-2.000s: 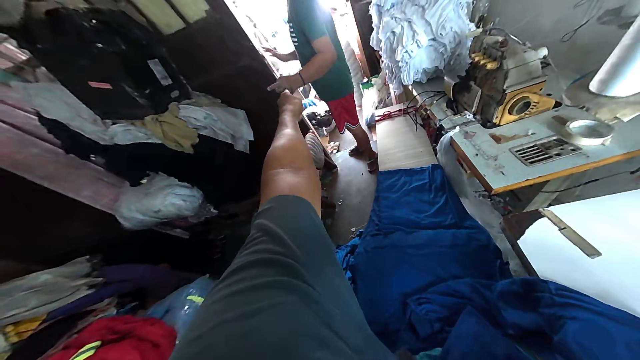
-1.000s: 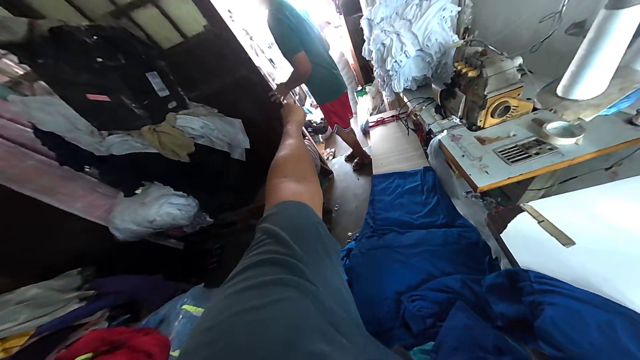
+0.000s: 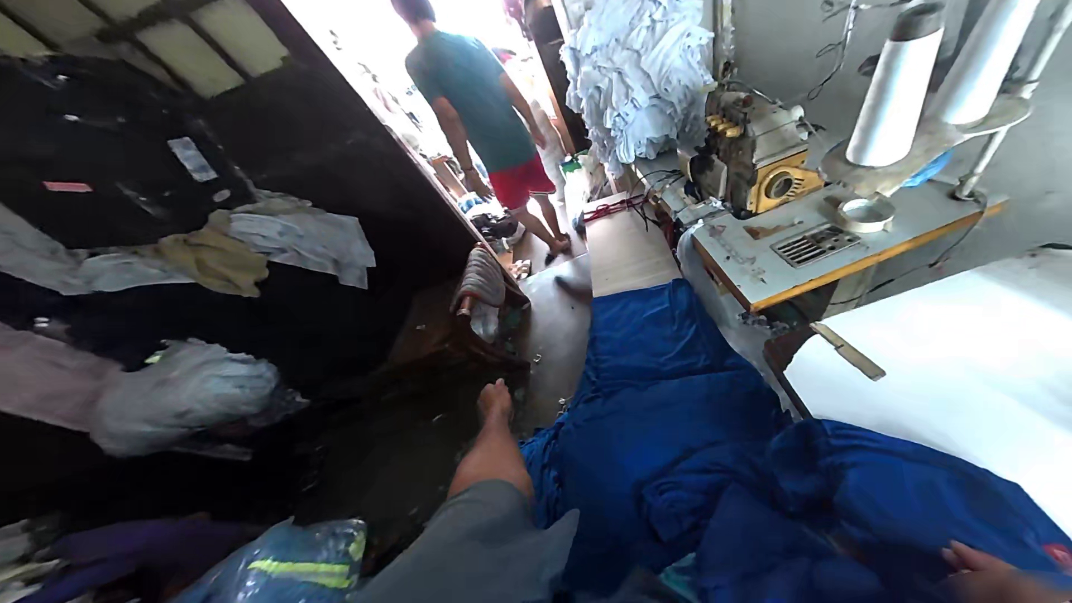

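Note:
My left hand [image 3: 496, 400] is at the end of a forearm that comes out of a grey sleeve [image 3: 502, 536]. It is over the dark floor, left of a long spread of blue fabric [image 3: 662, 419]; whether it holds anything is too small to tell. At the lower right edge my right hand [image 3: 984, 574], blurred and partly cut off, is over or on the blue fabric; its grip cannot be made out. The blue fabric lies bunched near me and flatter on a pale board [image 3: 632, 251].
A person in a green shirt [image 3: 481, 105] walks by the bright doorway. At right stand an industrial sewing machine [image 3: 754, 159], its table [image 3: 754, 260], thread cones [image 3: 896, 92] and a white tabletop [image 3: 946, 352]. White cloth [image 3: 636, 75] is piled behind; clothes and a plastic bag [image 3: 188, 394] are at left.
My left arm, earlier stretched up to the other person's hands, has drawn back and down. That person has turned away towards the doorway. My right hand has come into view.

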